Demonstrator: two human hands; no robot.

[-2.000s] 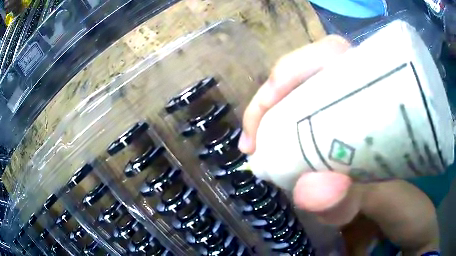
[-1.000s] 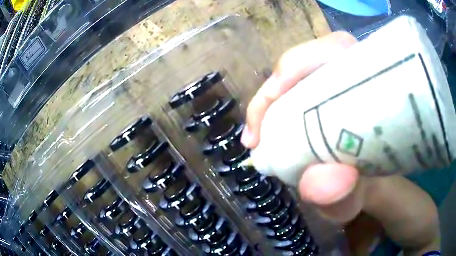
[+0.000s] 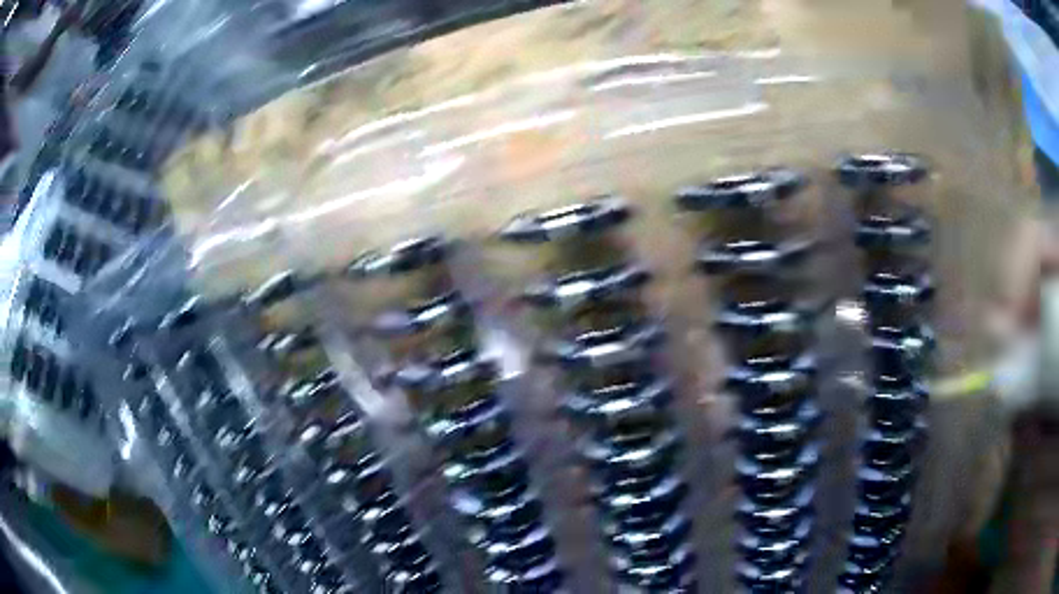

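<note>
The clear blister tray (image 3: 465,174) fills most of the blurred head view. Its long channels hold rows of glossy black flanged parts (image 3: 761,313), overlapping towards the lower edge. The white squeeze bottle (image 3: 1034,377) is cut off by the right edge; its pale-yellow tip points left at the rightmost row. My right hand (image 3: 1028,273) is a blurred patch at the right edge, around the bottle; most of it is out of the picture. Whether the tip touches a part cannot be told. My left hand is not in view.
The tan stained support (image 3: 685,35) lies under the tray. Other clear trays with dark parts (image 3: 87,244) lean at the left. A light-blue thing (image 3: 1039,87) shows at the upper right. Some green bench top (image 3: 192,563) shows at the lower left.
The view has swung to the left, so the tray rows stand more upright and the left trays show. My right hand and the bottle have shifted to the right edge.
</note>
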